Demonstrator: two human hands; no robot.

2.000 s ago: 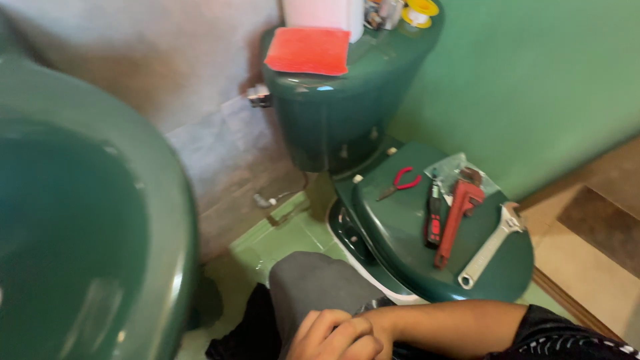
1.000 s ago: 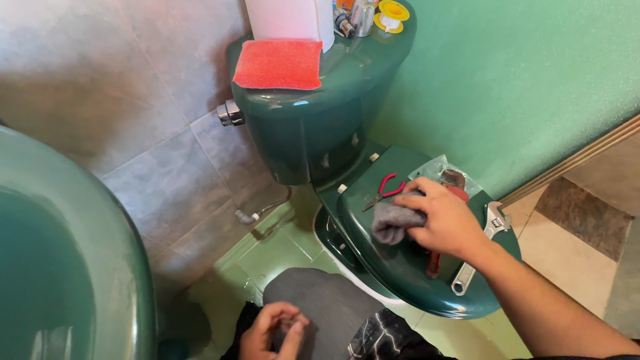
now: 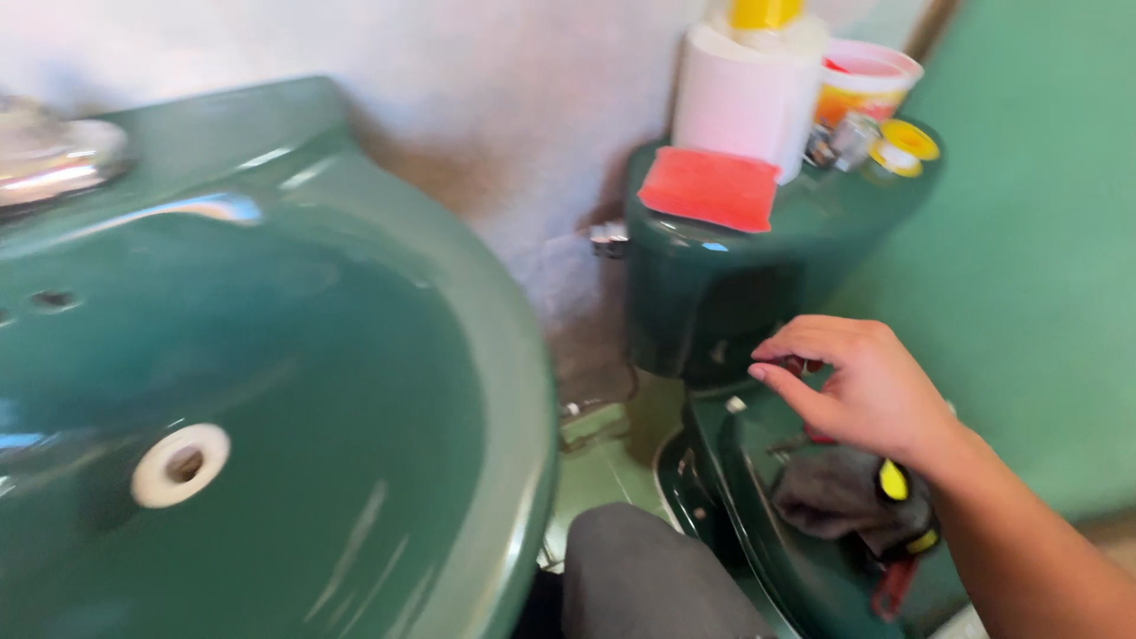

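My right hand (image 3: 852, 382) is raised over the closed green toilet lid (image 3: 799, 568), fingers curved with thumb and index fingertip close together; nothing is plainly seen between them. Below it on the lid lies a crumpled grey cloth item (image 3: 834, 493) with black and yellow parts, over some of the tools. A red tool handle (image 3: 895, 587) sticks out beneath it, and a bit of the red-handled pliers (image 3: 818, 434) shows under my hand. An adjustable wrench (image 3: 966, 624) is partly visible at the bottom edge, behind my forearm. My left hand is out of view.
A green washbasin (image 3: 355, 426) with a white drain (image 3: 181, 465) fills the left. On the cistern (image 3: 719, 293) stand a red sponge cloth (image 3: 710, 188), a white roll (image 3: 745, 98), a tub (image 3: 865, 84), metal fittings (image 3: 854, 140) and a yellow tape spool (image 3: 903, 147). My knee is below.
My right hand has let go of the grey cloth item, which now lies on the lid, and has lifted toward the cistern. The view has swung left over the basin; my left hand has left it.
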